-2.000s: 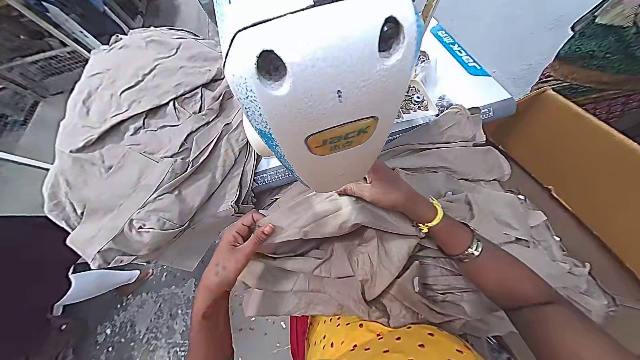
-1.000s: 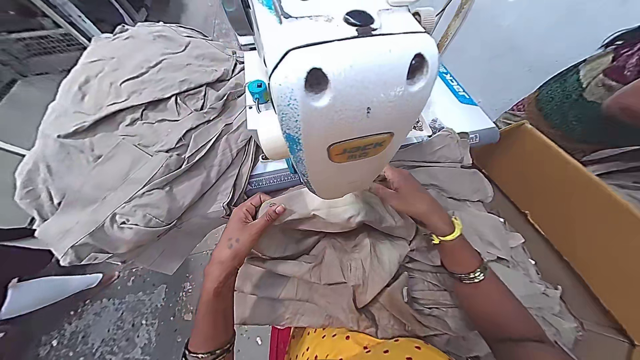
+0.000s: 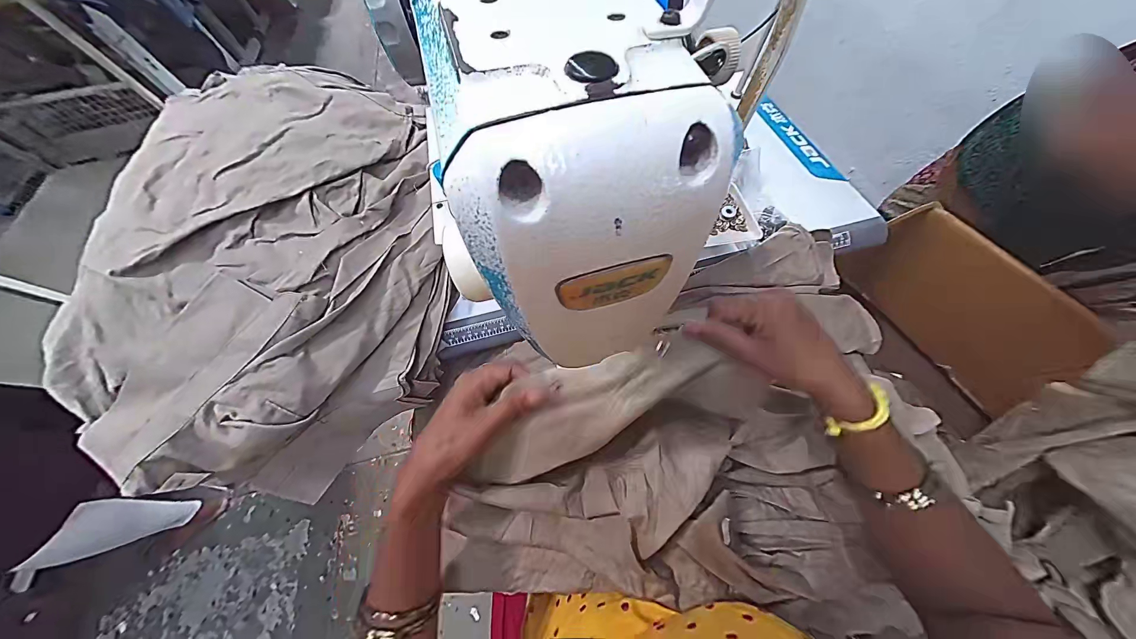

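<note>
A white and blue Jack sewing machine (image 3: 595, 213) stands in the middle, its head hiding the needle area. Beige fabric (image 3: 603, 470) lies gathered beneath and in front of it. On the left, my left hand (image 3: 479, 417) grips the fabric's upper edge between thumb and fingers, beside the machine head. My right hand (image 3: 772, 342), blurred, is just right of the head, its fingertips at a small dark item by the fabric; whether it pinches the cloth or that item cannot be told. A yellow band is on my right wrist.
A large heap of beige garments (image 3: 266, 266) rises at the left. At the right stands a cardboard box (image 3: 976, 311), with more beige fabric (image 3: 1065, 470) in front of it. Another person (image 3: 1065, 160) is at the upper right. A small tray of metal parts (image 3: 732, 217) sits behind the machine head.
My right hand has moved right, away from the lower edge of the machine head. My left hand remains at the fabric. Another person has come further into view at the upper right.
</note>
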